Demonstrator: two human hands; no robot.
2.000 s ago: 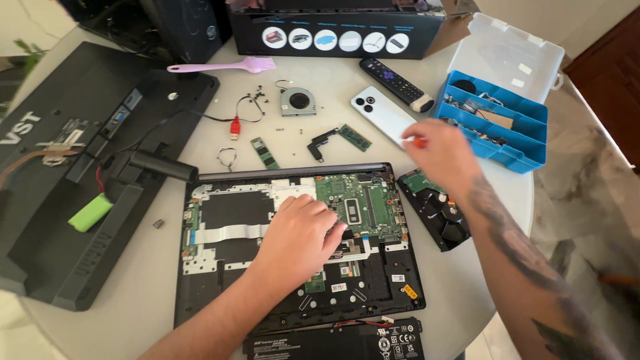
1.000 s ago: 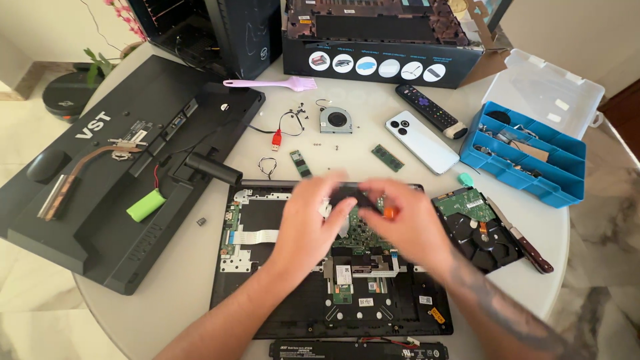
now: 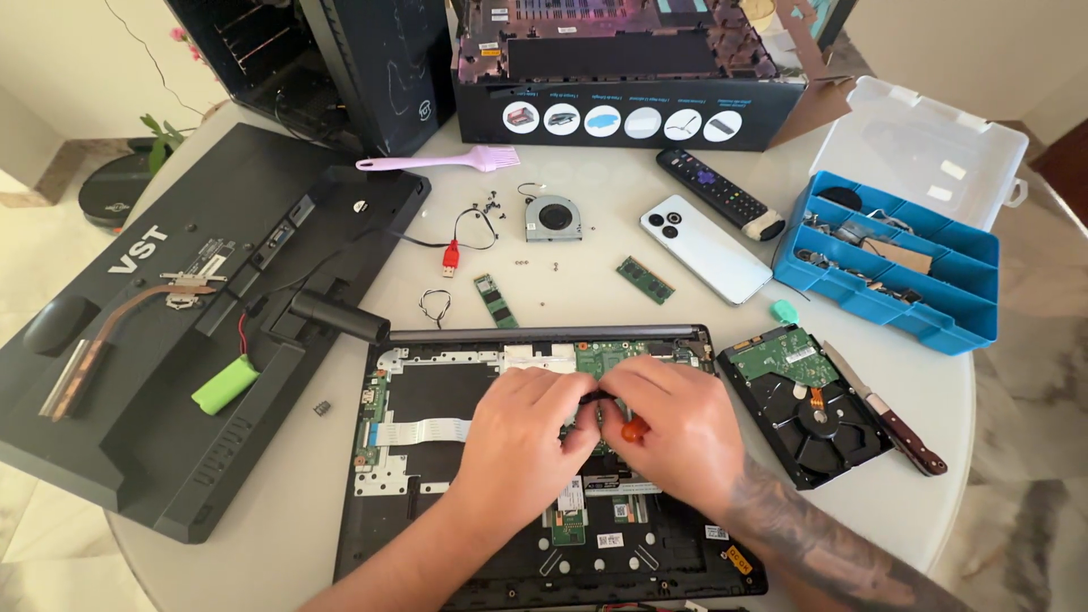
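Both hands meet over the green motherboard of an opened laptop chassis point(image 3: 459, 535). With bent fingertips, my left hand point(image 3: 531, 425) pinches one end of a small black part point(image 3: 597, 396), possibly a cable or connector piece. My right hand point(image 3: 671, 425) grips its other end and also keeps an orange-handled tool point(image 3: 634, 429) in the palm, mostly hidden. A white ribbon cable point(image 3: 425, 432) lies flat to the left of my left hand. Above the chassis are an M.2 solid-state drive point(image 3: 495, 302), a RAM module point(image 3: 645, 280) and a cooling fan point(image 3: 553, 218).
A monitor point(image 3: 110, 340) lies at left with a copper heat pipe point(image 3: 106, 327) on it. On the right are an opened hard drive point(image 3: 807, 408), a knife point(image 3: 905, 433), a blue compartment box point(image 3: 892, 263), a phone point(image 3: 705, 248) and a remote point(image 3: 714, 191). Loose screws point(image 3: 521, 263) lie mid-table.
The black part two seconds ago lay beside the RAM module; now both hands hold it over the laptop. My right hand has come from beside the phone to meet my left.
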